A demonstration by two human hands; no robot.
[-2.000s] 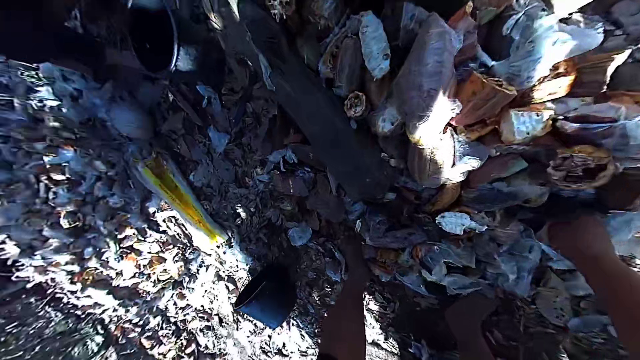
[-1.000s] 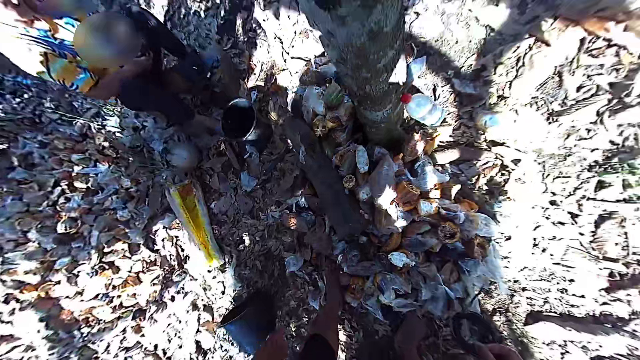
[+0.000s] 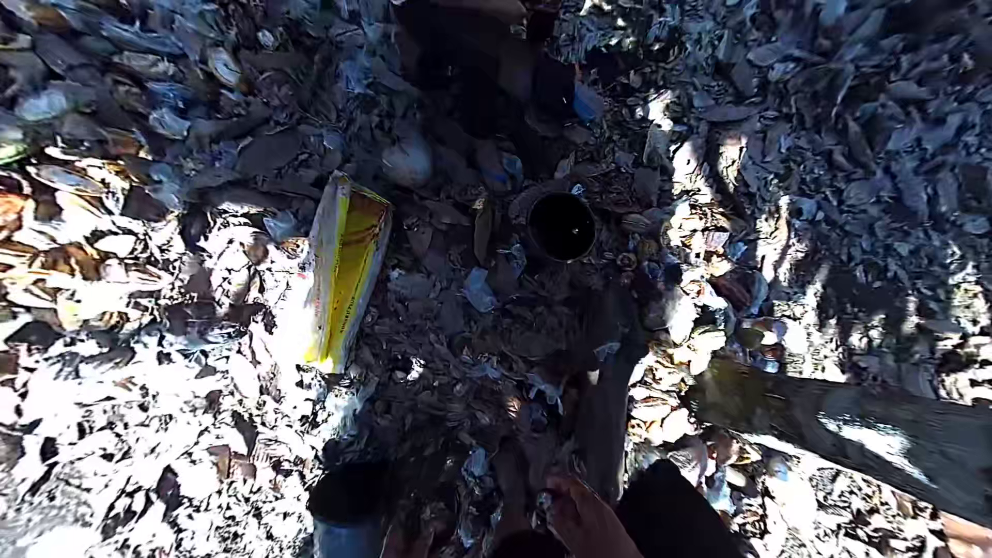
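At the bottom edge, right of centre, is what looks like my right hand, its fingers near a small pale thing; shadow and blur hide whether it grips it. A skin-toned shape beside the lower bucket may be my left hand, mostly cut off by the frame. That dark bucket stands at the bottom, left of centre. A second round, dark container rests farther forward, its inside black with shade. To the left, a yellow and white plastic sack with printing lies lengthwise on the leaf litter.
A dark log lies on the ground, running forward from near my right hand. Beside it are opened husks and leaves. A tree trunk comes in from the right edge. Dark shapes, possibly another person, are at the top.
The view has turned strongly, bringing the trunk to the right side. Two seconds ago my right arm reached toward the husks at the right; now the hand shows near the bottom centre.
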